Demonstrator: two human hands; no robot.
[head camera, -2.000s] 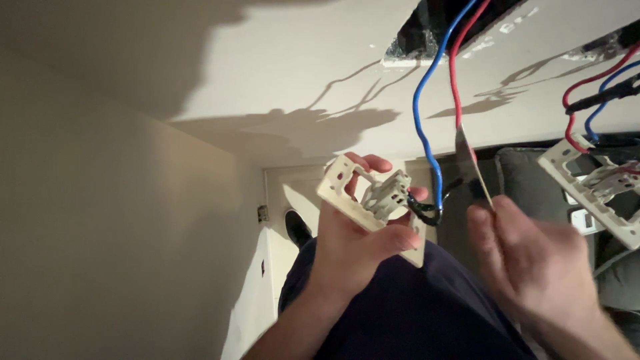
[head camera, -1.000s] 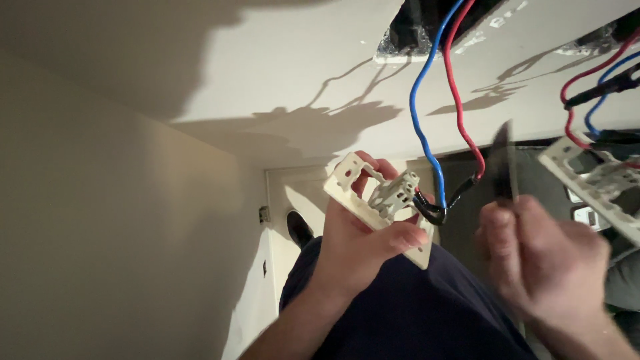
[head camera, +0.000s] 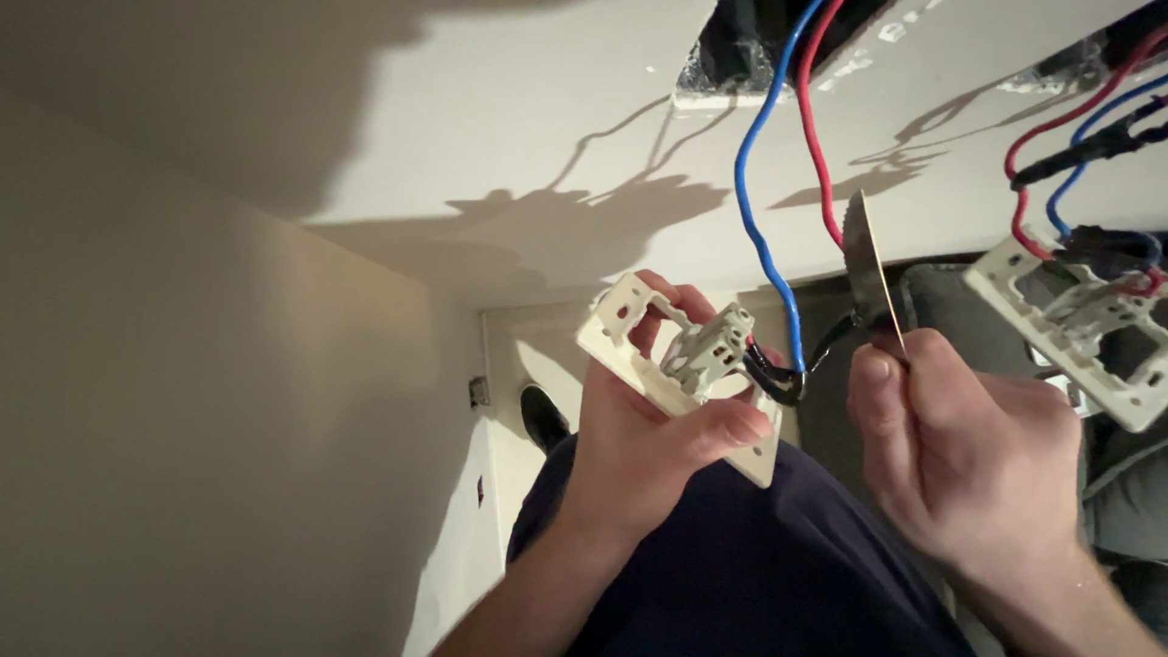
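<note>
My left hand (head camera: 639, 438) grips a white plastic switch plate frame (head camera: 639, 365) with a grey switch module (head camera: 712, 351) fixed in it. Black-taped wire ends (head camera: 776, 379) run from the module to a blue wire (head camera: 753, 201) and a red wire (head camera: 812, 128), both hanging from a wall opening. My right hand (head camera: 967, 447) is closed round the lower end of a serrated knife, whose blade (head camera: 862, 265) points up. The blade lies over the red wire's lower end, close to its black tape; whether they touch I cannot tell. The knife's handle is hidden in my fist.
At the right a second switch frame (head camera: 1049, 333) hangs on taped red and blue wires. The rough wall opening (head camera: 730, 64) is at the top, with another at the upper right. Dark grey cushions (head camera: 1131, 493) lie below the second frame, and a wall (head camera: 182, 411) fills the left.
The knife in my right hand moved right, away from the red wire, and is now back over it. My left hand keeps hold of the frame.
</note>
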